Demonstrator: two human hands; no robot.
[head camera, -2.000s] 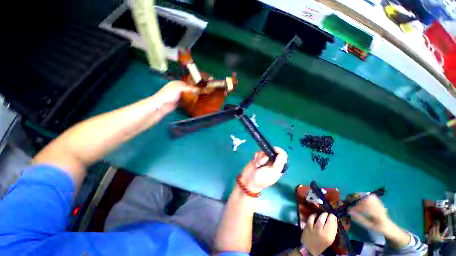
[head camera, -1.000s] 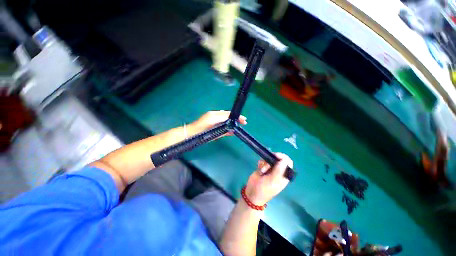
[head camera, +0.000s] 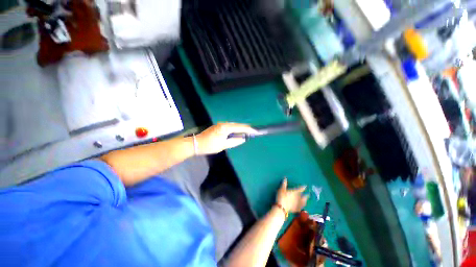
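Note:
My left hand (head camera: 222, 138) is shut on a dark bar (head camera: 279, 129) that points right over the green mat. The bar is blurred; I cannot tell whether it is one leg or the three-leg assembly seen edge-on. My right hand (head camera: 292, 198) is over the mat, fingers apart, with nothing seen in it. A small white hub bracket (head camera: 317, 192) lies just right of its fingers. A red-brown fixture (head camera: 296, 241) with black legs (head camera: 336, 255) stands just below my right hand. Another red-brown fixture (head camera: 349, 169) stands farther back.
The white machine table (head camera: 151, 88) is at left, with a red button (head camera: 141, 132) on its front edge and a red-brown fixture (head camera: 73, 31) on top. A black ribbed tray (head camera: 240, 47), white-edged tray (head camera: 339, 112) and yellow-wrapped post (head camera: 316, 83) stand beyond my left hand.
The view has turned left toward the machine table. My right hand has let go of the black three-leg assembly and moved away from my left hand, which still holds a dark bar.

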